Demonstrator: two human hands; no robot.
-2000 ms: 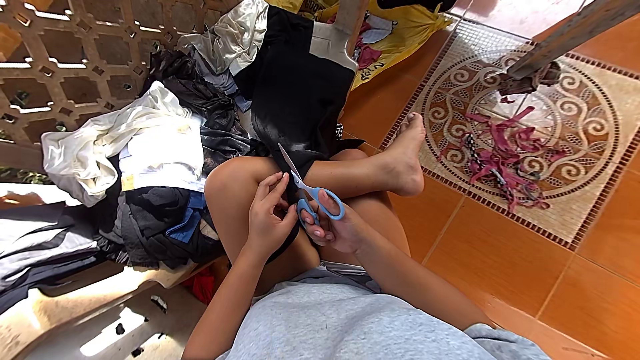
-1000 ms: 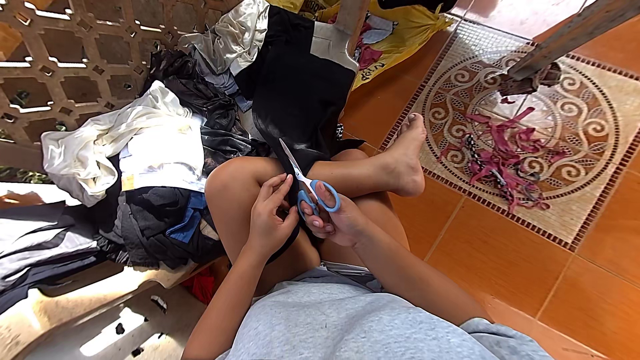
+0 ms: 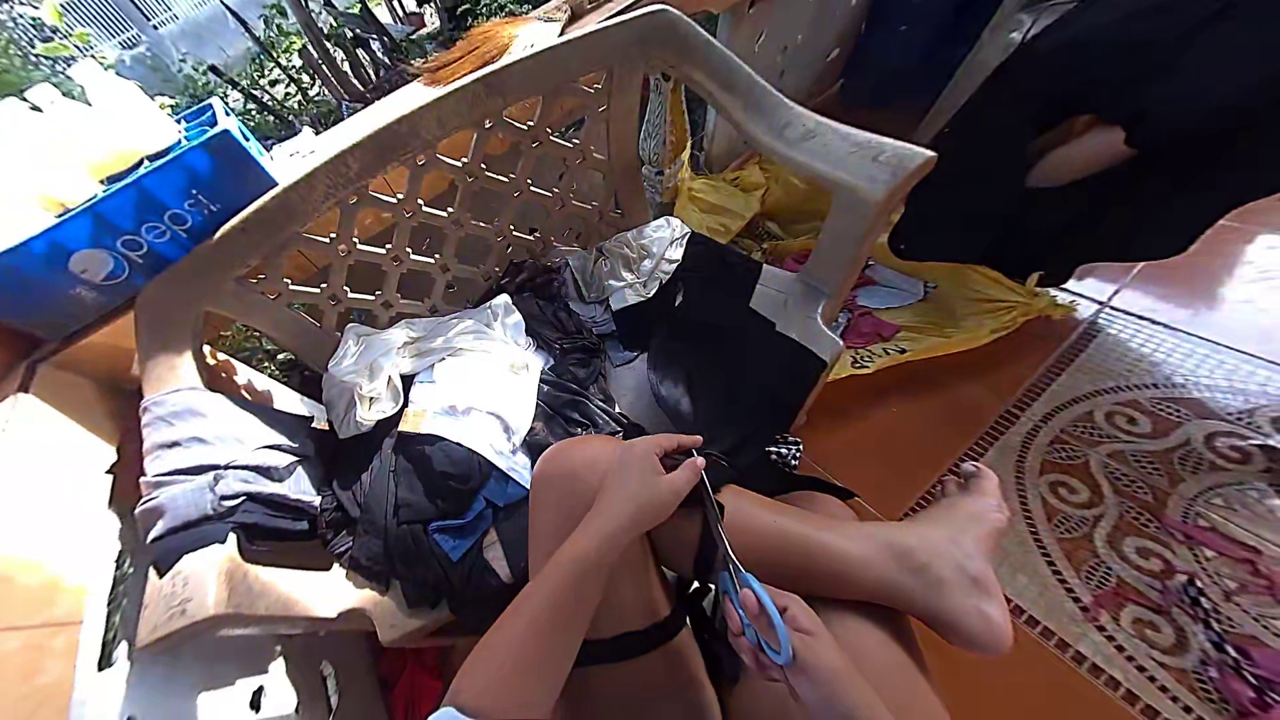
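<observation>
Scissors with blue handles (image 3: pixel 755 610) are in my right hand (image 3: pixel 790 640), over my lap, the blades pointing up toward my left hand. My left hand (image 3: pixel 655 485) pinches dark cloth at the blade tips, by my bent knee; how much cloth lies between its fingers is hard to tell. Black fabric (image 3: pixel 740 360) spreads from the bench seat down to my crossed leg. A black band of cloth (image 3: pixel 635 643) runs across my thigh below the left hand.
The plastic lattice bench (image 3: pixel 880 170) holds white cloth (image 3: pixel 480 400), grey folded cloth (image 3: pixel 220 465) and dark garments. A yellow sack (image 3: pixel 950 320) and pink scraps (image 3: pixel 1220 550) lie on the tiled floor. A blue crate of bottles (image 3: pixel 130 230) stands upper left. Someone in dark clothing (image 3: pixel 1010 190) is upper right.
The view has swung up and left, showing the crate and a person in dark clothing. My right hand and the scissors have moved lower, away from my left hand.
</observation>
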